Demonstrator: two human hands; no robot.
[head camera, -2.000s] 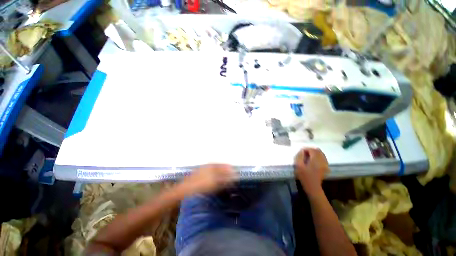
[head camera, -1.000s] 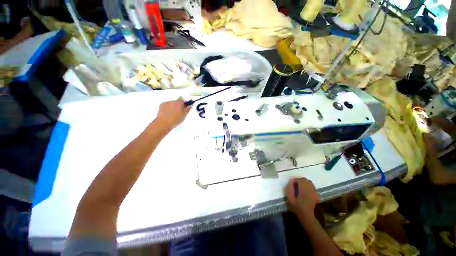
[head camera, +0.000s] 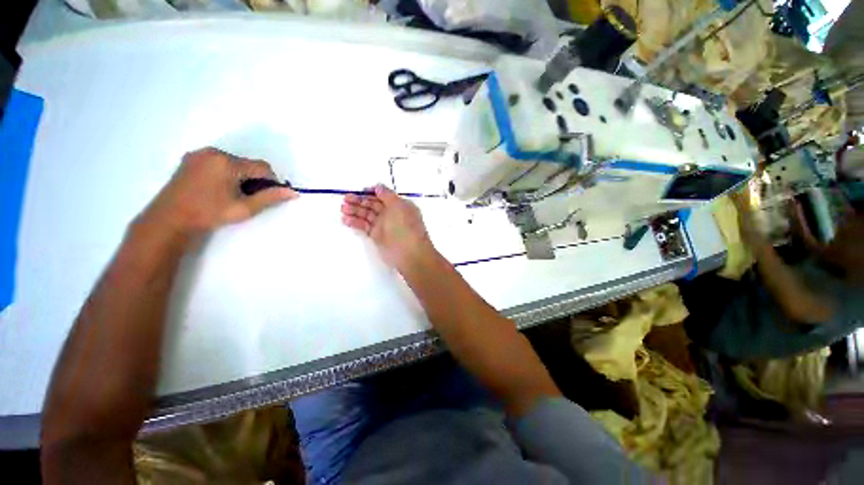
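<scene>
My left hand (head camera: 216, 189) is closed on the black handle of a long screwdriver (head camera: 327, 191), held level over the white table. Its thin dark shaft points right, to the needle end of the white sewing machine (head camera: 568, 142). My right hand (head camera: 384, 223) touches the shaft near its front part with thumb and fingers, palm up. The shaft's tip is at the machine's needle end, too small to tell what it touches.
Black scissors (head camera: 422, 91) lie behind the machine's needle end. A small parts tray (head camera: 671, 239) and a green-handled tool (head camera: 636, 237) are at the table's right. A measuring tape (head camera: 313, 377) runs along the front edge. Another person's arm (head camera: 782, 275) shows at the right.
My left hand has brought the screwdriver forward from the back of the table, its shaft now level. My right hand has moved left from the front edge to the shaft. The view has shifted.
</scene>
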